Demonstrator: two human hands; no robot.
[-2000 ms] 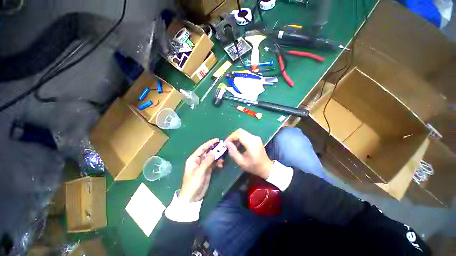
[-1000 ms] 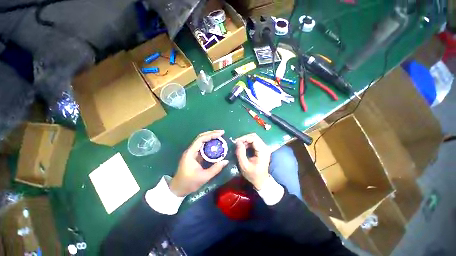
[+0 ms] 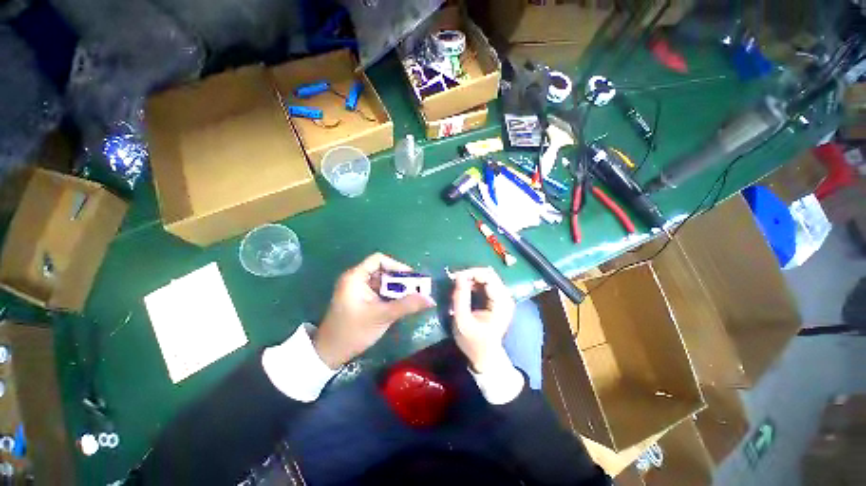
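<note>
My left hand (image 3: 363, 310) holds a small round device body (image 3: 405, 286), seen side-on, with a white rim and dark openings. My right hand (image 3: 480, 308) is just to its right, apart from it. Its thumb and forefinger are pinched together, and a tiny pale thing shows at the fingertips, too small to name. Both hands are bare and lie over the bench's front edge.
Clear cups (image 3: 271, 252), a pale sheet (image 3: 196, 322) and open cardboard boxes (image 3: 228, 142) lie left and behind. A hammer (image 3: 524, 249), red-handled screwdriver (image 3: 496, 239) and red-handled pliers (image 3: 600, 204) lie behind right. An open carton (image 3: 641, 356) stands right; a red object (image 3: 416, 394) is below.
The view has shifted. The device was turned from its round purple face to its side in my left hand. My right hand stays beside it, fingers pinched.
</note>
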